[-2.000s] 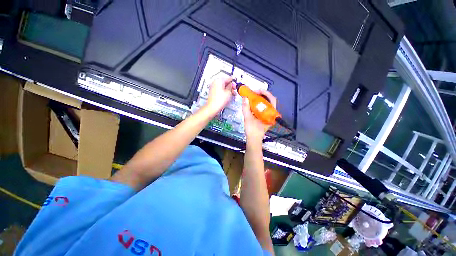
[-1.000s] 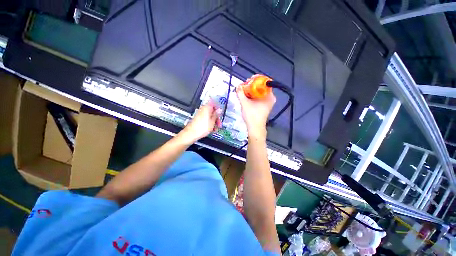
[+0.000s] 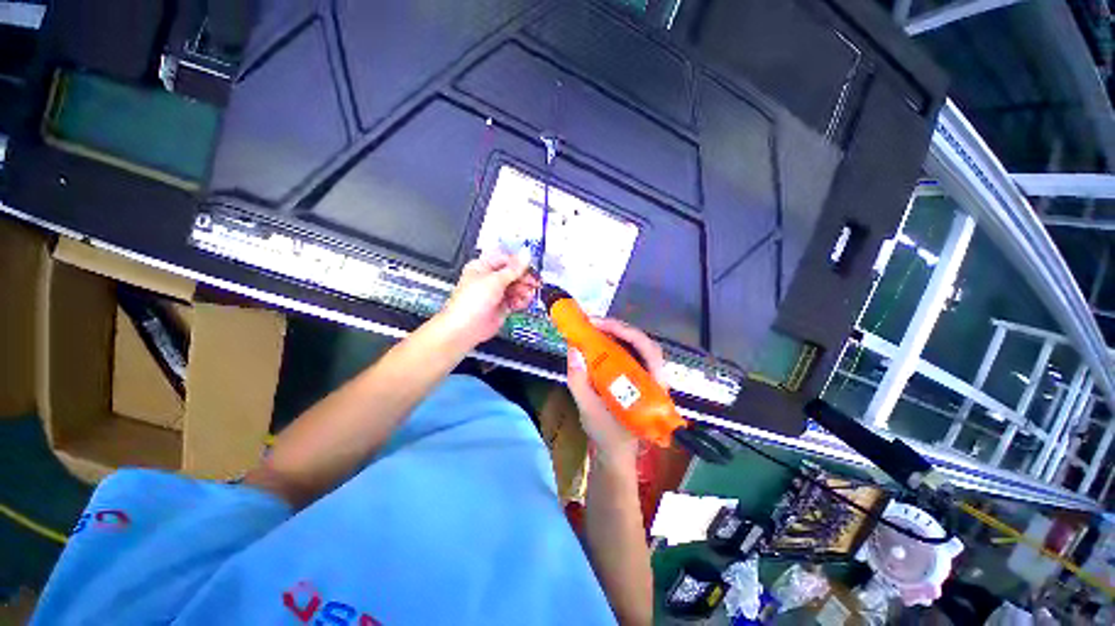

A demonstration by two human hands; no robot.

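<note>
The TV back panel (image 3: 404, 171) lies face down, with a bright white metal plate (image 3: 593, 251) at its lower middle. A dark cable (image 3: 545, 202) runs down across the plate. A green circuit board (image 3: 534, 328) shows at the plate's lower edge. My right hand (image 3: 615, 379) grips the orange electric screwdriver (image 3: 611, 373), its tip pointing up-left at the plate's lower part. My left hand (image 3: 492, 289) is beside the tip, fingertips pinched together near the cable; whether they hold a small part is too small to tell.
A silvery strip (image 3: 324, 259) runs along the panel's near edge. An open carton (image 3: 232, 379) with a black strip stands at lower left. A black power screwdriver (image 3: 868, 443) is at right. A side table at lower right holds a cable tray (image 3: 825, 514), white fan (image 3: 911, 553) and paper (image 3: 692, 517).
The orange screwdriver has moved down from the plate's upper right and turned, its tip now beside my left fingertips. My left hand has shifted slightly left.
</note>
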